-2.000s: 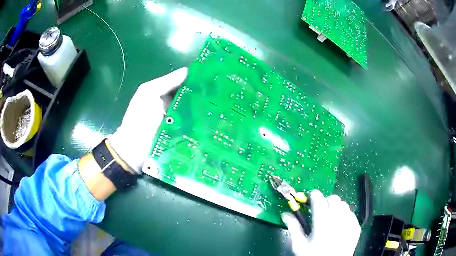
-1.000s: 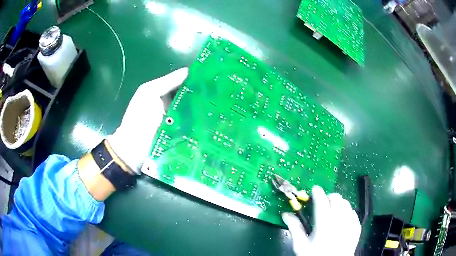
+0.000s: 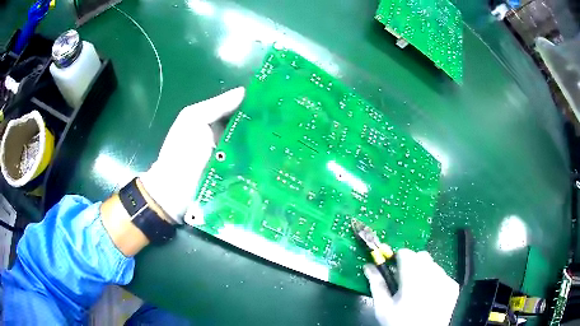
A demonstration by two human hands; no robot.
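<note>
A large green circuit board (image 3: 286,159) lies tilted in front of me with its flat side up, dotted with silvery joints. My left hand (image 3: 187,143), in a white glove, grips its left edge; the thumb shows along the edge and the other fingers are hidden beneath. My right hand (image 3: 413,290), also gloved, is at the lower right and holds the flush cutters (image 3: 375,245) by their black and yellow handles. The cutter tips are at the board's surface in its lower right part. Whether the jaws are closed on a lead is too small to tell.
A second green board (image 3: 429,35) lies at the top right. Silvery clippings are scattered right of the board, near a dark bar (image 3: 465,255). At left a black tray (image 3: 89,102) stands by a white bottle (image 3: 76,73) and a yellow cup (image 3: 28,149). Black organiser (image 3: 490,302) at lower right.
The board and my left hand have shifted slightly right in the picture. The cutters have moved slightly right and are turned a little more upright. Both hands keep their hold.
</note>
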